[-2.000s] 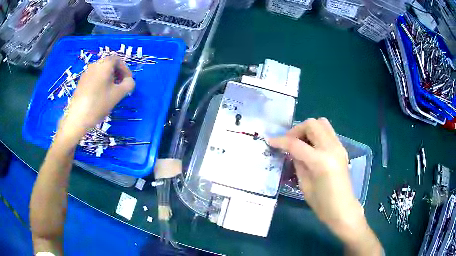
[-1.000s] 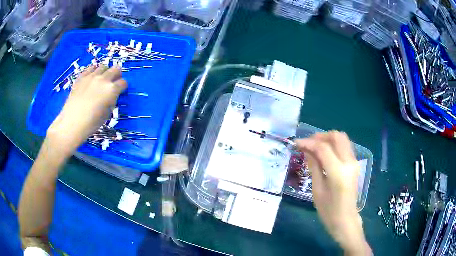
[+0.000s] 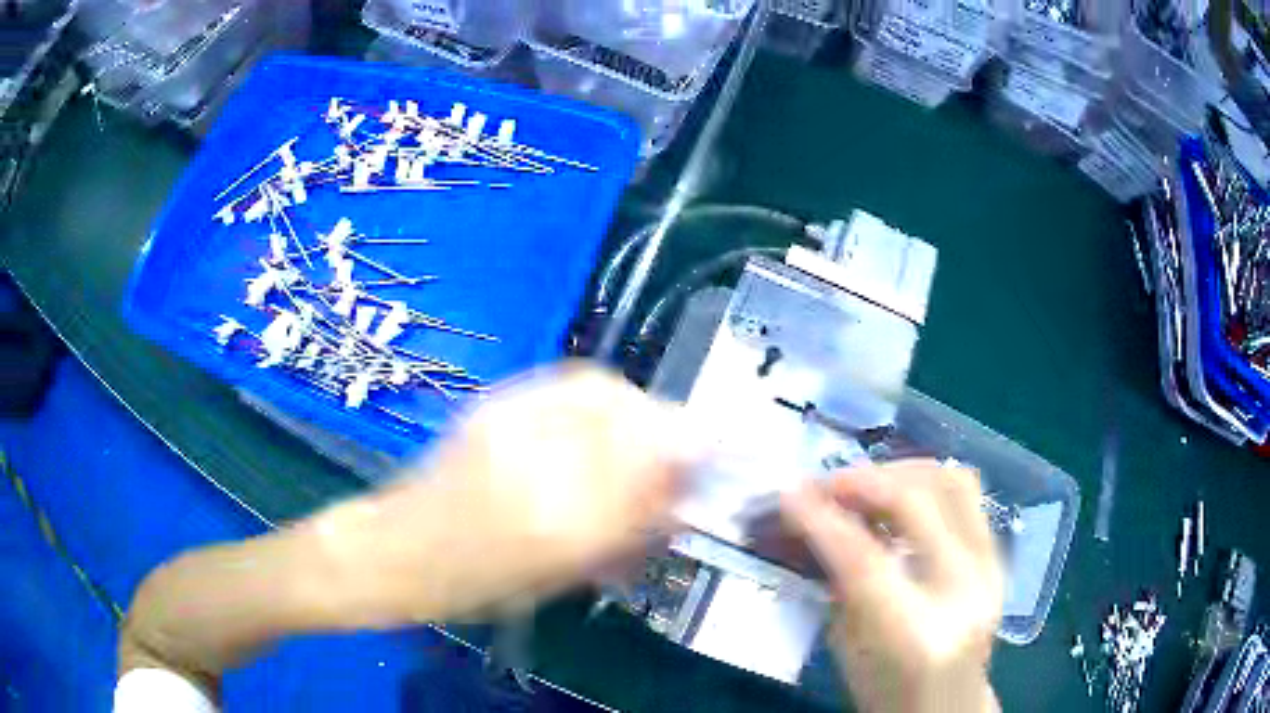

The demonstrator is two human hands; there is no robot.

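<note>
The silver-white fixture (image 3: 822,334) lies at the centre, its dark slot showing on the top plate. My left hand (image 3: 557,467), blurred, is over the fixture's lower left part, with a pale blurred thing near its fingertips; whether it grips it I cannot tell. My right hand (image 3: 898,557) is at the fixture's lower right edge, fingers bent close to my left hand's fingertips; what they hold cannot be made out. White blocks on thin leads (image 3: 355,334) lie in groups in the blue tray (image 3: 515,265) on the left.
A clear box (image 3: 1052,557) is partly under the fixture at right. Clear hoses (image 3: 683,223) run left of the fixture. Stacked clear boxes (image 3: 919,49) line the far edge. A loose part pile (image 3: 1131,634) lies lower right, below slim metal tools (image 3: 1189,541). A blue tray stack (image 3: 1198,293) is at right.
My left hand has moved right, out of the blue tray to the fixture. My right hand has moved lower, and the lead seen over the slot is no longer visible there. The view has shifted.
</note>
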